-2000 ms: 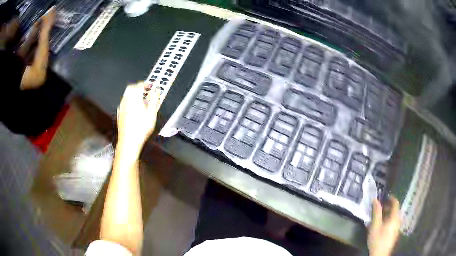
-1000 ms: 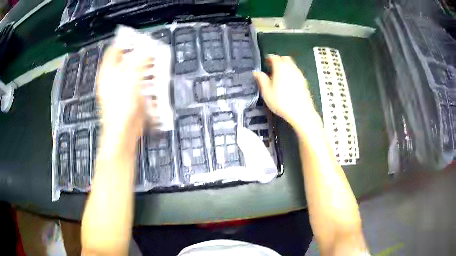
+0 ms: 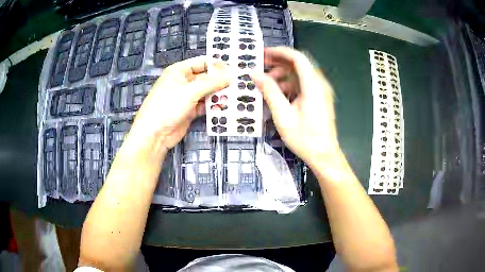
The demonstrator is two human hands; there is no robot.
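My left hand [image 3: 183,98] grips the left edge of a white adhesive sticker sheet [image 3: 234,117] with rows of small dark round and lobed shapes, held upright over the tray. My right hand [image 3: 298,95] is at the sheet's right edge, its thumb near the sheet and its fingers curled, slightly blurred; whether it pinches anything is not clear. Below lies the blister tray [image 3: 103,101] with black phone cases [image 3: 198,164] in its pockets. The sheet and hands hide several pockets.
A spare sticker sheet [image 3: 386,122] lies on the dark green mat [image 3: 340,58] at right. A crumpled translucent flap [image 3: 280,183] lies at the tray's near right corner. A tray stack [image 3: 465,117] is at far right, blurred. A metal rail [image 3: 367,26] runs behind.
The view has turned from the left to the tray. The sticker sheet, first held at the tray's left, is now upright over its right part. My right hand has moved in beside the sheet.
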